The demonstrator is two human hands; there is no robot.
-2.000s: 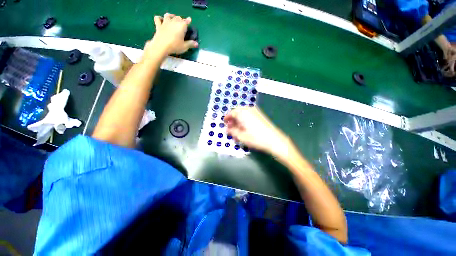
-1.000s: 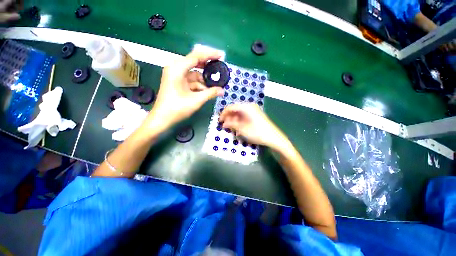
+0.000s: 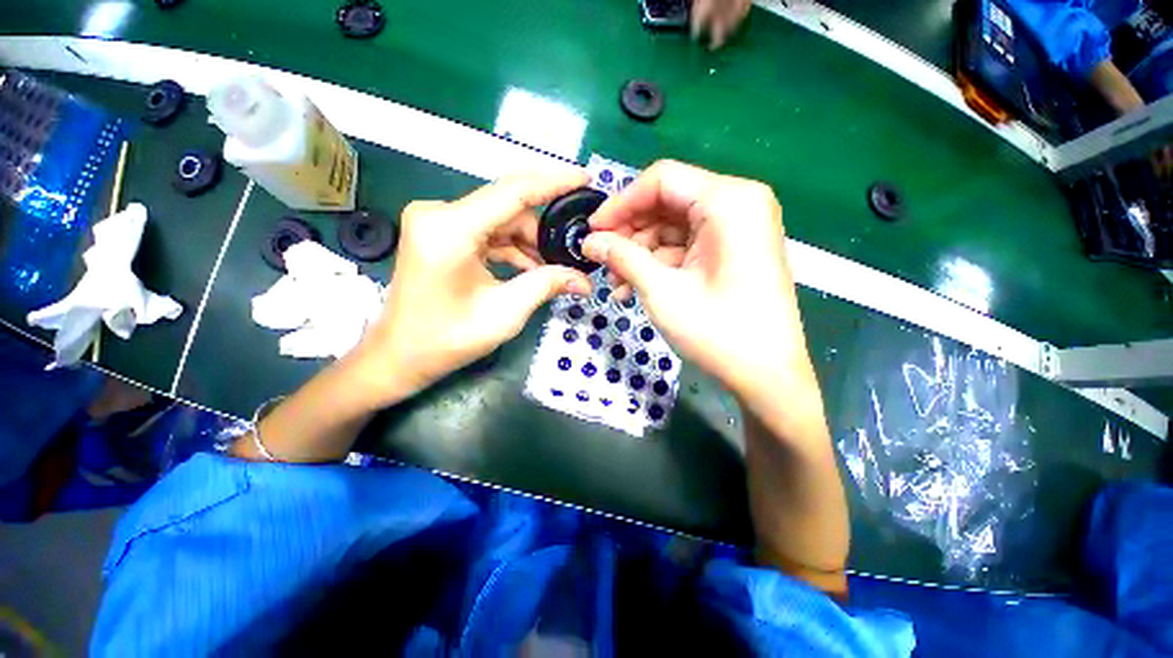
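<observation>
My left hand [image 3: 444, 276] holds a black round housing [image 3: 561, 229] by its edge, above the upper end of the dotted tray. My right hand [image 3: 708, 264] has its thumb and index finger pinched at the housing's centre and right side. Any small insert between those fingertips cannot be made out. The pale tray [image 3: 600, 366] lies on the bench below my hands, with rows of small dark round dots. Its upper part is partly hidden by my hands.
At left are a squeeze bottle [image 3: 286, 144], a crumpled white cloth [image 3: 315, 302], a limp white piece [image 3: 109, 285], spare housings [image 3: 368, 235] and blue film [image 3: 64, 180]. Clear bags [image 3: 945, 450] lie right. The green belt [image 3: 772, 142] carries dark parts; another person's hand [image 3: 720, 18] is beyond it.
My left hand has brought the housing from the belt to above the tray. My right hand has moved from the tray up to the housing. The belt parts have shifted.
</observation>
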